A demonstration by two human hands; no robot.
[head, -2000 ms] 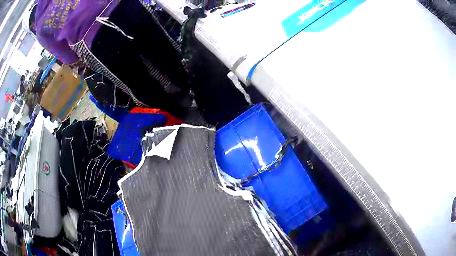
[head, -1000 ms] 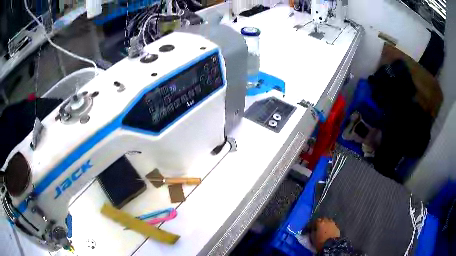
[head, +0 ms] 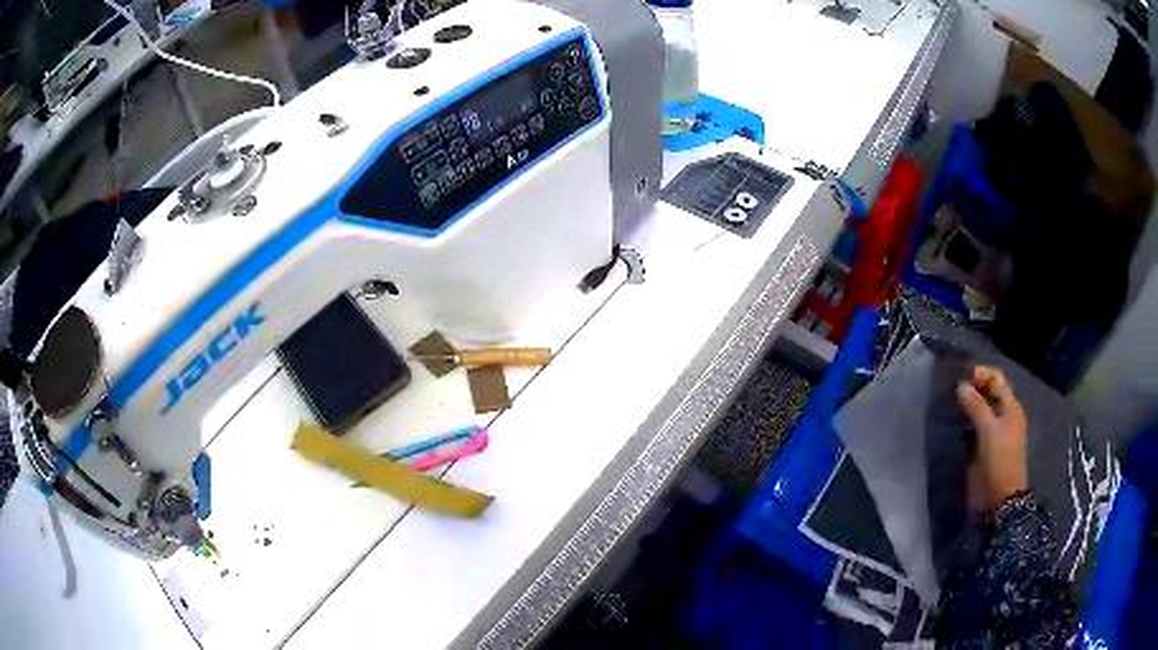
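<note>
My right hand [head: 996, 429] is at the right, with a dark patterned sleeve. Its fingers pinch a grey pinstriped garment panel [head: 886, 432], which is lifted and folded over above a stack of similar panels. Pale edges and loose white threads show at the stack's right side. The stack lies over a blue bin [head: 794, 472] beside the machine table. My left hand is not in view.
The white JACK sewing machine [head: 495, 235] stands at left. On its table [head: 572, 438] lie a black rectangular object [head: 343, 364], pink and blue snips [head: 445, 450], a mustard strip [head: 387, 472], a wooden-handled tool [head: 508, 357] and brown swatches. A red bin [head: 889, 241] stands behind.
The view has shifted, so the machine sits further right and higher in the picture. My right hand has moved up and right across the stack and now holds a lifted panel.
</note>
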